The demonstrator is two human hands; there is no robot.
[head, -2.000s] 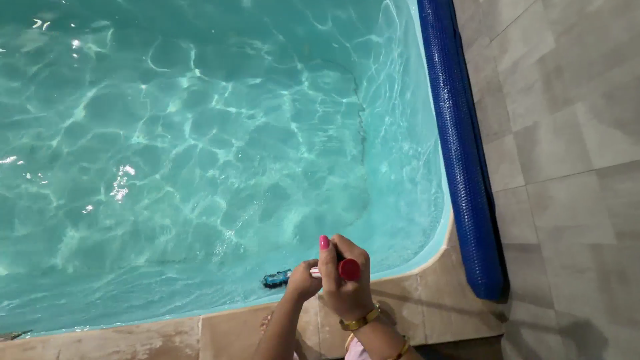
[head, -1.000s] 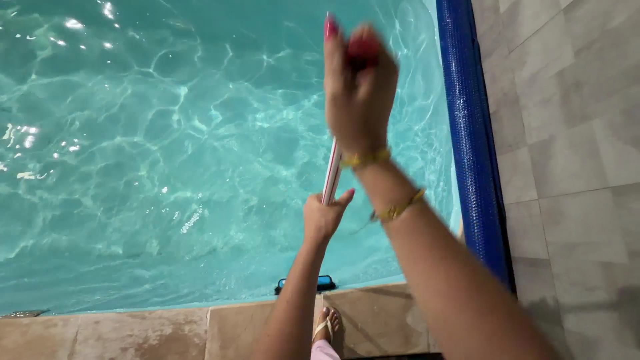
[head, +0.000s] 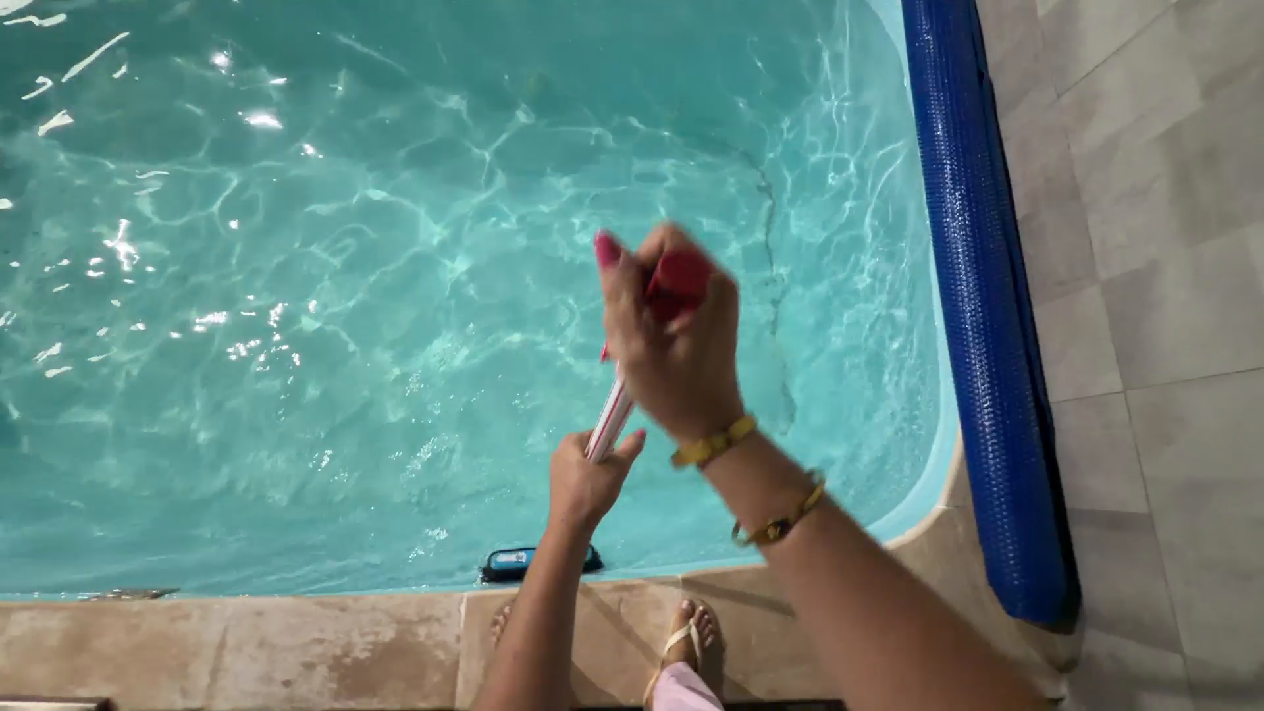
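My right hand (head: pixel 676 341) is closed around the red grip (head: pixel 678 284) at the upper end of a striped pole (head: pixel 610 420). Lower on the same pole, my left hand (head: pixel 590 479) wraps around its white and red shaft. Two yellow bracelets circle my right wrist. A blue and black pool brush head (head: pixel 513 563) sits at the waterline against the pool's near wall, partly behind my left forearm. Whether the pole joins it is hidden by my arm.
Pool water (head: pixel 395 296) spreads ahead. My sandaled feet stand on the stone coping (head: pixel 336 642) at the near edge. A rolled blue pool cover (head: pixel 973 296) lies along the right side, beside grey tiles (head: pixel 1175 296).
Both hands were lower and close together two seconds ago. My right hand rose with the red grip, then came down somewhat over the last second. More of the pole shows than at first.
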